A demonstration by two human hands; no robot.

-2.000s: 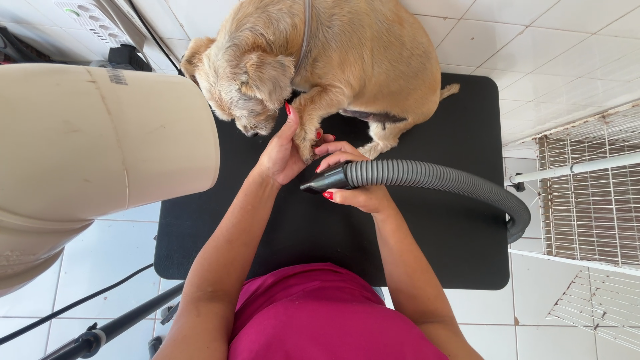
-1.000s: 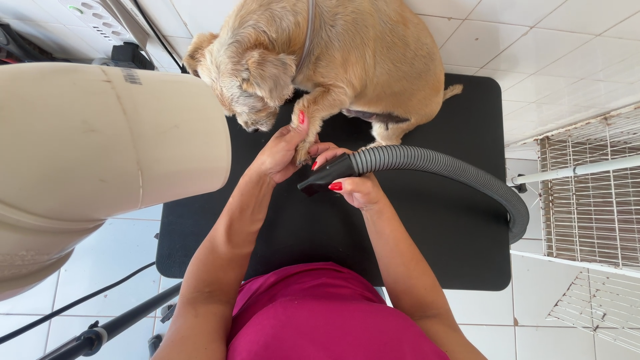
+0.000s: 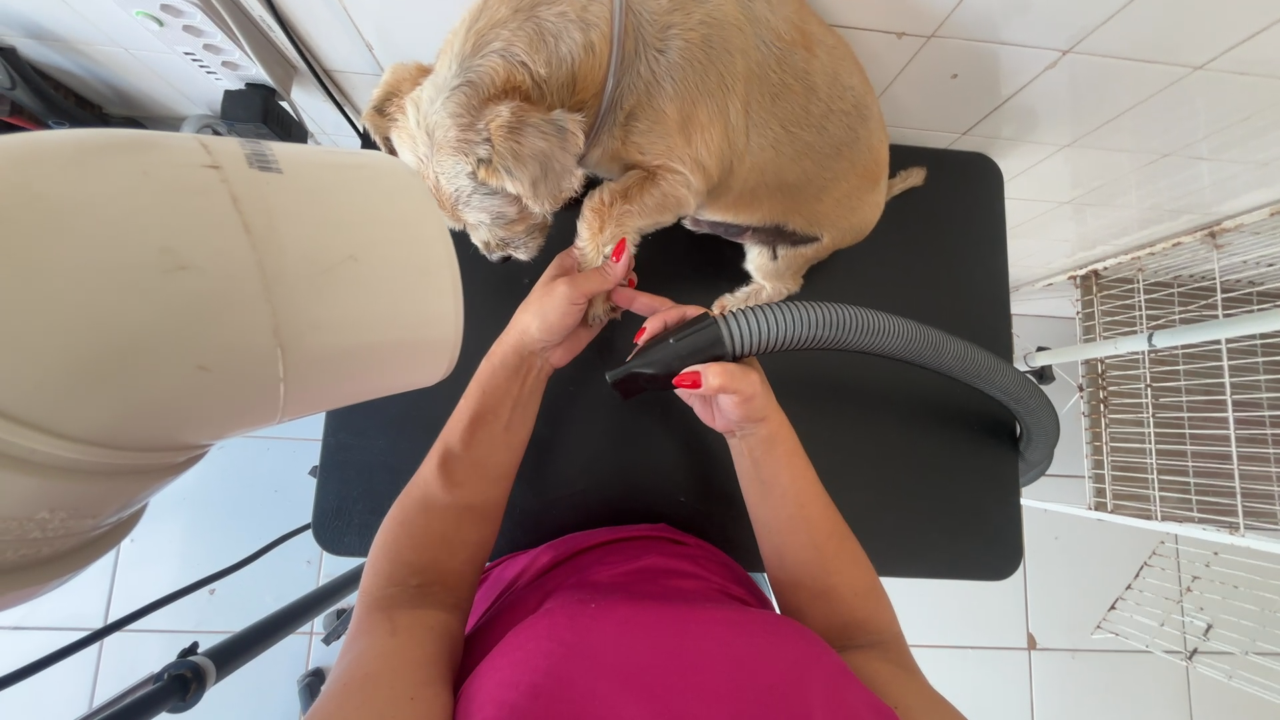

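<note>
A light tan dog (image 3: 740,120) with a grey loop around its neck is on a black grooming table (image 3: 900,470), its head lowered toward the left. My left hand (image 3: 570,305) holds the dog's front paw (image 3: 603,305), thumb on top. Close on the right, my right hand (image 3: 725,385) grips the black nozzle (image 3: 670,357) of a dryer with a grey corrugated hose (image 3: 880,335). The nozzle points left and slightly down, just below the paw. One finger of my right hand reaches to the paw. The hose curves over the table's right edge.
A large cream-coloured pipe (image 3: 230,280) reaches in from the left beside the dog's head. A tiled wall (image 3: 1090,100) rises behind the table. White wire cages (image 3: 1180,390) stand at right. A power strip (image 3: 195,35) is at upper left; a black pole (image 3: 260,630) and cable lie lower left.
Between two seconds and one second ago, my right hand tilted the nozzle from nearly level to pointing more downward. The dog stays in about the same place, its paw still in my left hand.
</note>
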